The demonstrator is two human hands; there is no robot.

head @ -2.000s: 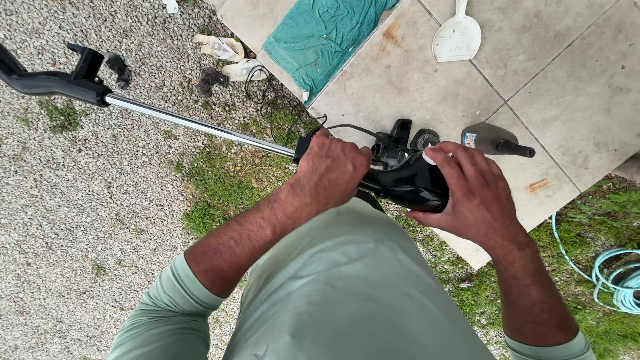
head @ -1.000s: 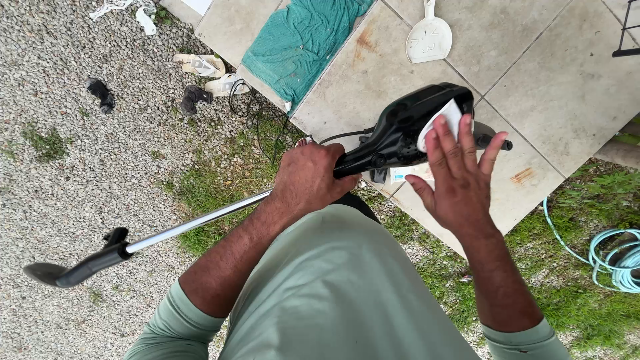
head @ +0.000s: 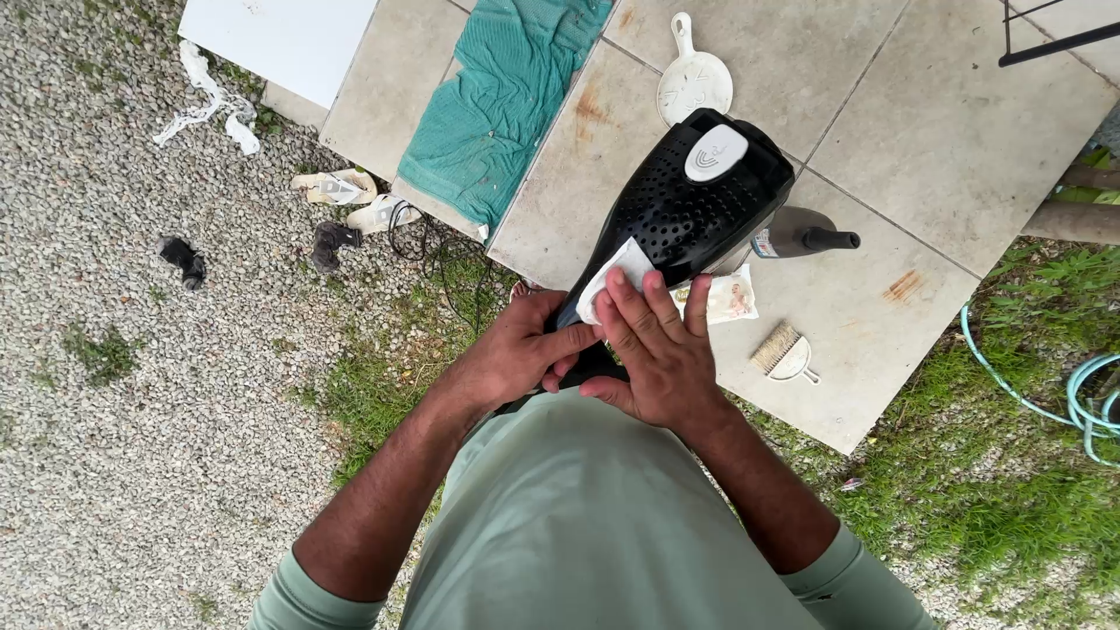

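My left hand point(head: 521, 350) grips the narrow neck of a black, perforated appliance body point(head: 678, 197), perhaps the motor housing of a stick vacuum. A white oval part with a raised mark sits near its wide far end, which points up and to the right. With fingers spread, my right hand point(head: 661, 350) presses a folded white wipe point(head: 617, 280) against the housing just beyond my left hand. Behind my right fingertips lies a pack of wipes point(head: 731, 296), partly covered. The metal tube seen earlier does not show.
On the tiles are a teal towel point(head: 503, 114), a white dustpan point(head: 697, 86), a dark bottle point(head: 792, 234) and a small brush point(head: 786, 354). Flip-flops point(head: 337, 187), dark socks point(head: 334, 245) and a black cable point(head: 437, 254) lie at left. A light-blue hose point(head: 1085, 402) is coiled at right.
The housing has turned so its perforated face and white oval part show, and its wide end points farther up. My right hand and the wipe have moved from the wide end toward the neck.
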